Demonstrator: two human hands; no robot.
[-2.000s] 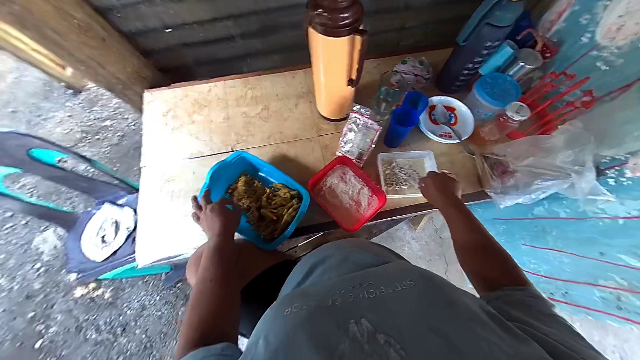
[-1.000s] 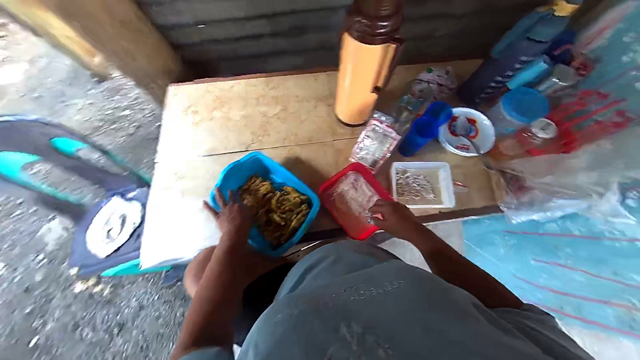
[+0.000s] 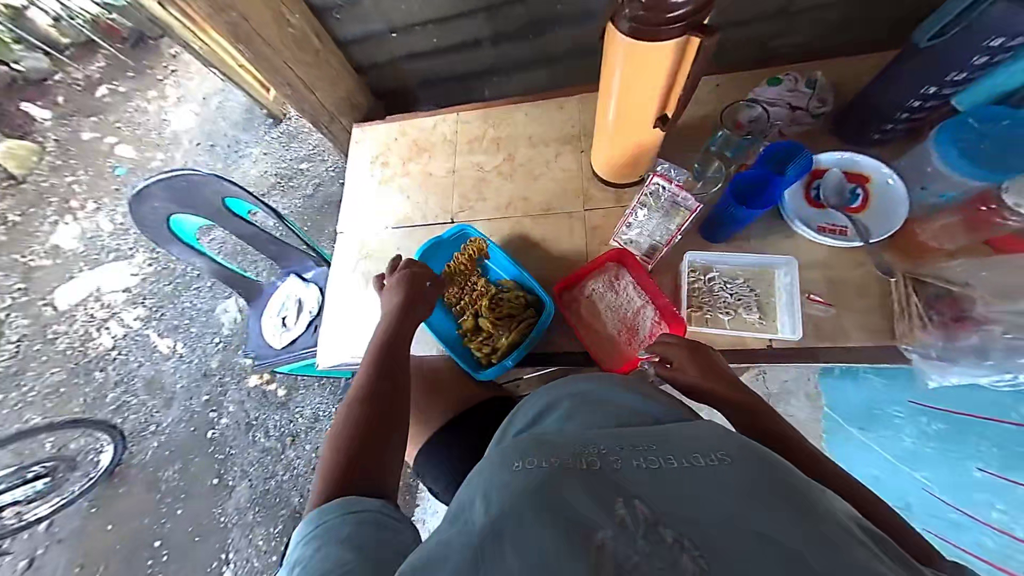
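My left hand (image 3: 410, 292) is at the left rim of a blue plastic tub (image 3: 538, 298), its fingers apart. In that tub lie curly orange-brown noodle-like pieces (image 3: 466, 276) and a heap of yellowish-brown pieces (image 3: 502, 320). My right hand (image 3: 690, 368) is at the near right corner of a red plastic tub (image 3: 570, 308), with a small pale, shiny piece between its fingertips. Whitish powder (image 3: 616, 304) covers much of the red tub's floor. To the right, a clear plastic tray (image 3: 788, 300) contains small pale strips (image 3: 724, 300).
Behind the tubs stand an orange vacuum flask (image 3: 636, 100), a printed packet (image 3: 656, 216), blue cups (image 3: 744, 200), clear glasses (image 3: 732, 140) and a white bowl (image 3: 884, 196) with a spoon. Bottles and a plastic bag (image 3: 972, 320) crowd the right end. A chair (image 3: 240, 248) stands left of the tiled table.
My right hand has moved left from the clear tray to the red tub, and is now at its near right corner. My left hand has stayed by the blue tub.
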